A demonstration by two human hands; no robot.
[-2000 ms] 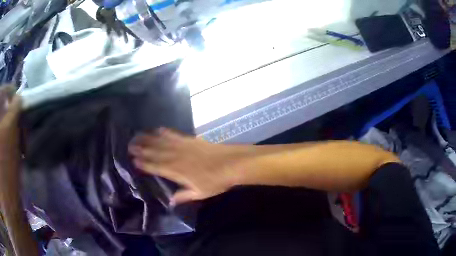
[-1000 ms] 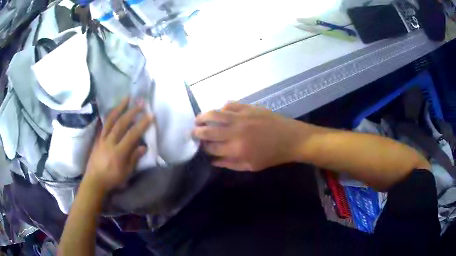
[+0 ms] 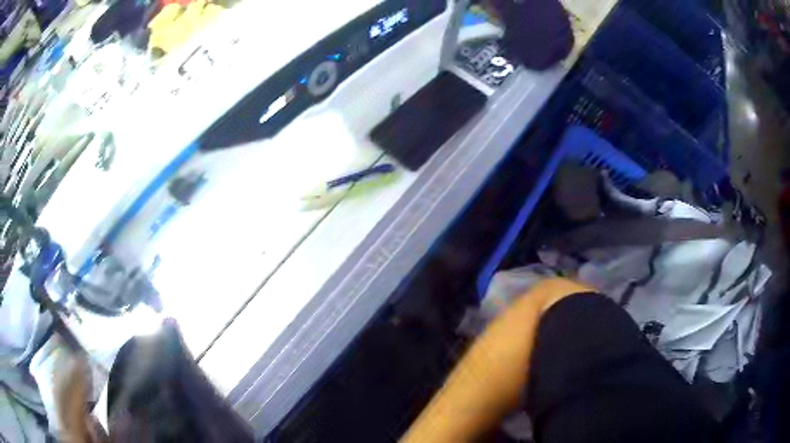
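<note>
A dark grey panel [image 3: 169,389] lies at the lower left, over the front edge of the white machine bed [image 3: 234,251]. Light grey fabric [image 3: 52,368] is beside it, near the blurred needle area [image 3: 121,290]. My left hand [image 3: 74,385] is a small blur at the lower left, on or beside the light fabric; its grip cannot be made out. My right forearm comes in from the lower right, but my right hand is below the picture's edge.
A dark flat rectangle [image 3: 429,119] and yellow-green snips [image 3: 351,189] lie on the bed. The ruler edge [image 3: 381,255] runs diagonally. A blue crate [image 3: 520,229] at right holds heaped grey pieces [image 3: 693,285]. The control panel [image 3: 322,80] is lit.
The view has swung right, showing more of the crate and control panel. The fabric and my left hand now sit at the lower left; my right hand has left the picture.
</note>
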